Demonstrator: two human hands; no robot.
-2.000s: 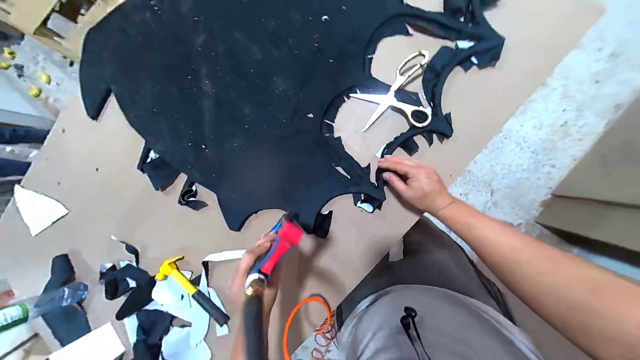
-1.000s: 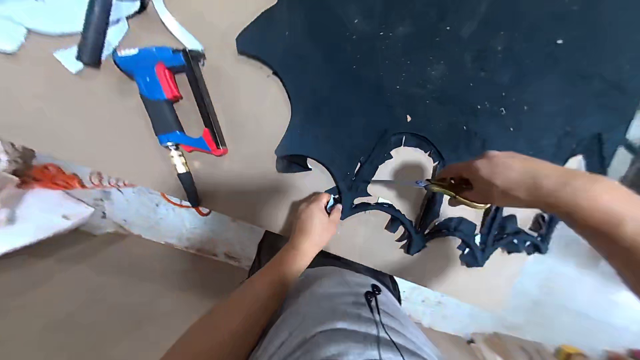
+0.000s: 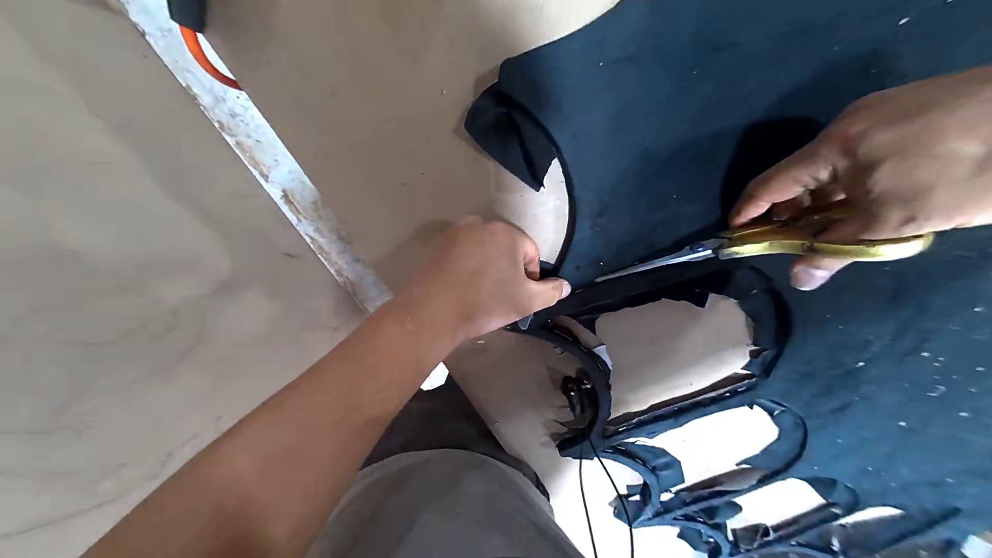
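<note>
Dark blue-black fabric (image 3: 659, 116) with a scalloped, looped edge lies over a tan board. My left hand (image 3: 496, 279) pinches the fabric's edge where a narrow strip begins, between a curved notch and an elongated opening. Gold-handled scissors (image 3: 798, 240) are in my right hand (image 3: 876, 178), their blades nearly together and pointing left along the strip, tips a little right of my left thumb. A folded fabric flap (image 3: 515, 136) lies above my left hand. Along the strips around the openings the edges are ragged and snipped.
The board's straight edge runs diagonally at the left, beside a pale, stained strip of floor (image 3: 287, 186). An orange hose (image 3: 205, 58) curves at the upper left next to a dark object's end. Black cords (image 3: 608, 496) hang before my grey clothing (image 3: 442, 511).
Two seconds ago the scissors lay on the fabric and my left hand held a red-and-blue staple gun; one second ago it lay on the board. My right hand now holds the scissors. The view has shifted closer.
</note>
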